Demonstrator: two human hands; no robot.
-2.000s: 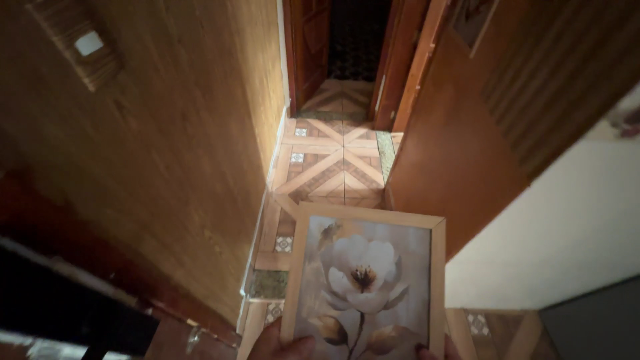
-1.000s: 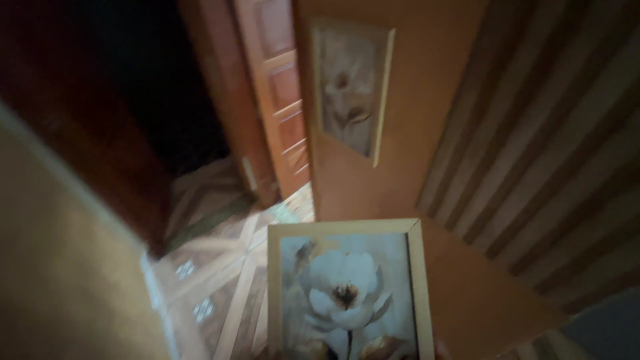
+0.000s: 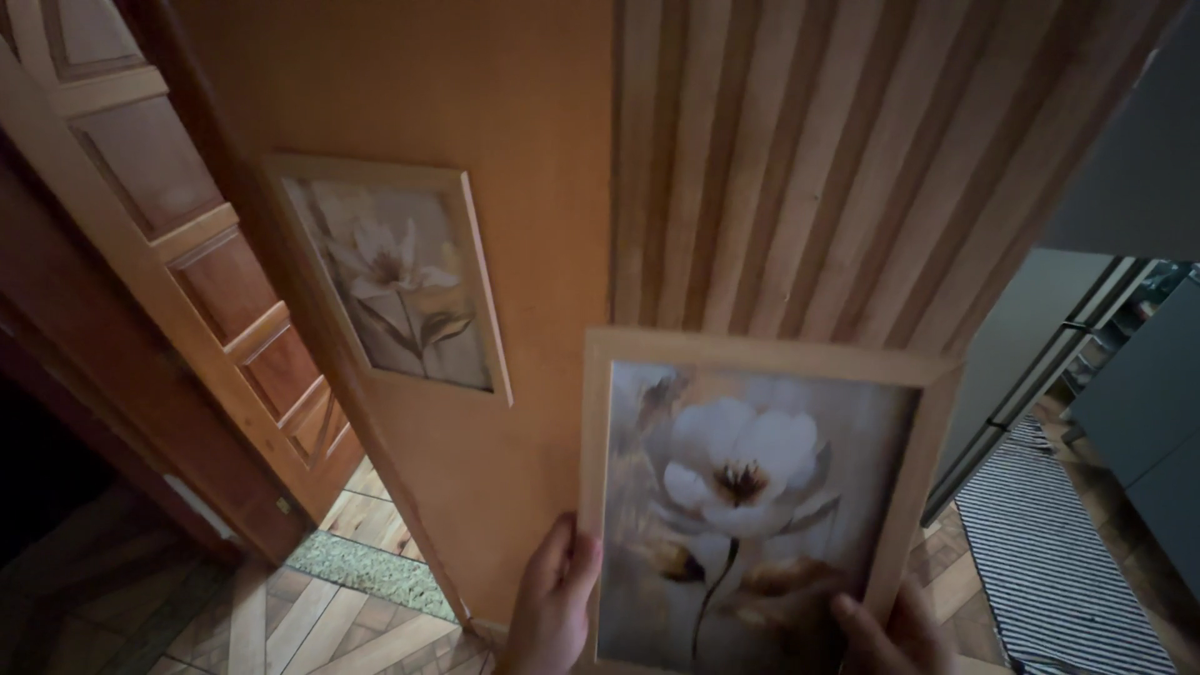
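Note:
A framed flower picture [image 3: 741, 478] with a light wooden frame is held upright between both hands, low and right of centre. My left hand [image 3: 555, 600] grips its left edge, fingers on the outer side. At the lower right edge, my right hand [image 3: 895, 628] holds the frame with a fingertip over its front. Another framed flower picture [image 3: 403, 281] hangs on the orange-brown wall [image 3: 534, 234], up and left of the held one. Behind the held picture's top edge rises a striped wood-tone panel [image 3: 806, 169].
To the left stands a panelled wooden door [image 3: 225, 272] beside a dark doorway. A speckled threshold strip [image 3: 375, 572] crosses the patterned floor [image 3: 328, 628]. At the right are a striped rug [image 3: 1059, 553], a grey cabinet [image 3: 1144, 412] and a light appliance or cabinet door with long dark handles [image 3: 1022, 328].
The view has swung right from the corridor to the wall with the hung picture and the striped panel. The flower picture stays in my hands.

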